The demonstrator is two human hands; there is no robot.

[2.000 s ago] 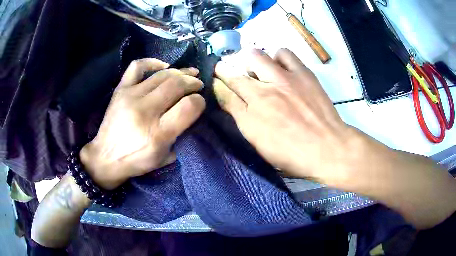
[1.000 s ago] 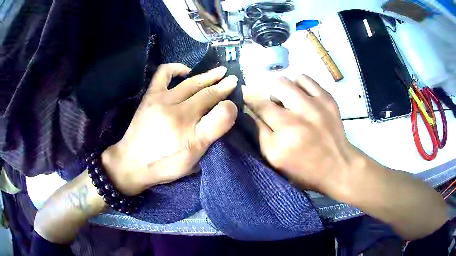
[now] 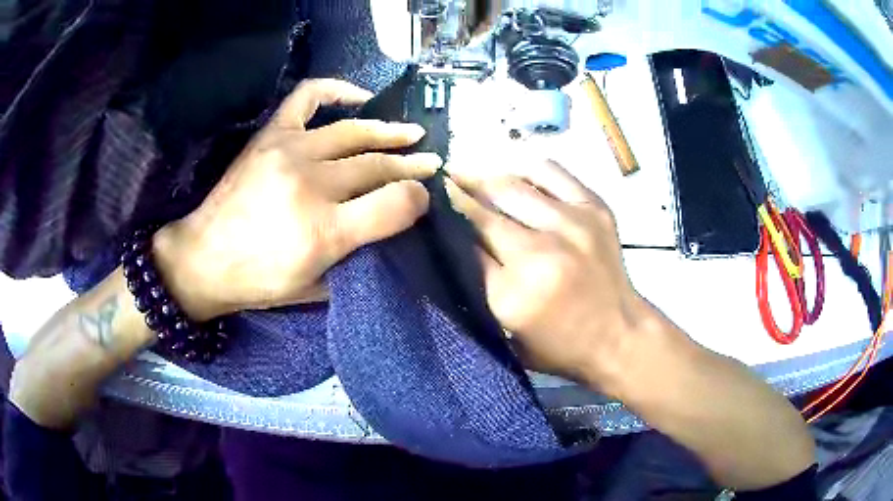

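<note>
The navy shell fabric point(image 3: 392, 342) lies in folds over the table's front edge, with a smooth black strip point(image 3: 452, 256) along it running up to the presser foot point(image 3: 437, 94). My left hand point(image 3: 294, 191) lies on the fabric left of the strip, its fingertips on the black strip just below the foot. My right hand point(image 3: 558, 259) holds the strip's right edge at its fingertips, close to the left fingertips. The dark striped lining point(image 3: 117, 157) is bunched at the left.
Right of the foot are the tension dial point(image 3: 540, 65), a wooden-handled tool point(image 3: 611, 127), a black phone point(image 3: 707, 157) and red-handled scissors point(image 3: 778, 284). A dark strip point(image 3: 850, 264) and orange cords point(image 3: 852, 377) lie at the right. The tape-like ruled table edge point(image 3: 245, 416) curves in front.
The view has shifted, uncovering the presser foot and more of the table's right side. Both hands stay at the black strip, now a little below the foot.
</note>
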